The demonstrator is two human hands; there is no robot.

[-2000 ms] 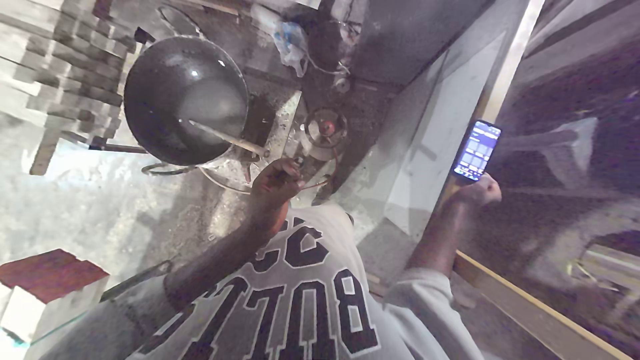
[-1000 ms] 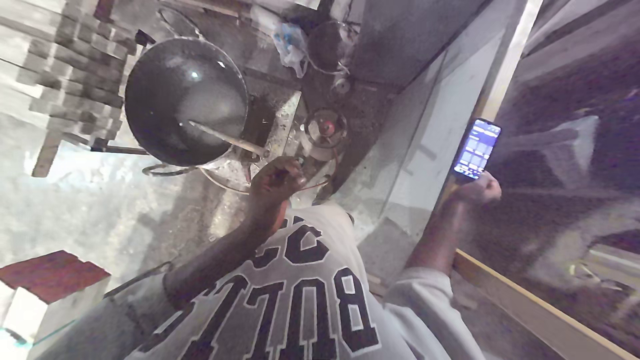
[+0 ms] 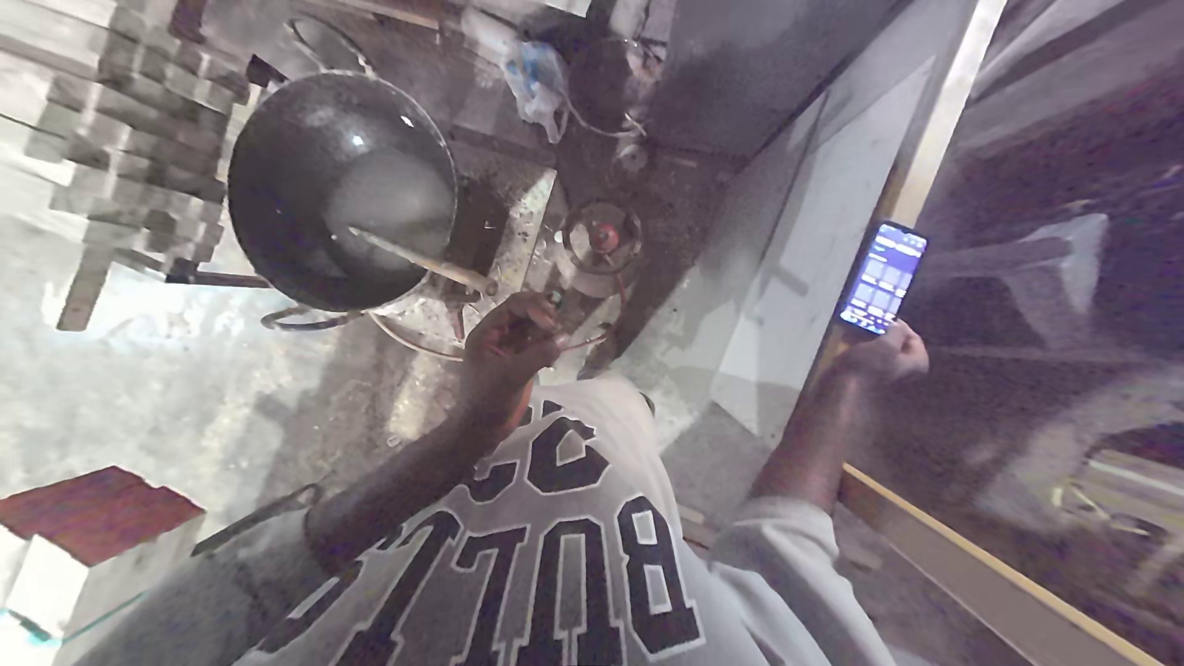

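Observation:
My left hand [image 3: 513, 347] is in front of my chest with its fingers curled around a thin stick-like object [image 3: 585, 342], too blurred to name. Just beyond that hand is the end of a wooden stick [image 3: 416, 259], which slants into a large dark pan [image 3: 296, 157] with loop handles. Pale content [image 3: 393, 199] shows at the bottom of the pan. Out to the right, my right hand [image 3: 893, 351] grips the lower end of a smartphone [image 3: 883, 277] with a lit screen, beside a wooden rail.
A round container [image 3: 601, 238] with a reddish centre stands beyond my left hand. Farther back lie a plastic bag [image 3: 536, 83] and a round vessel [image 3: 610, 83]. A pale panel [image 3: 795, 231] and the wooden rail [image 3: 939, 120] run along the right. A red-topped box [image 3: 102, 513] is at lower left.

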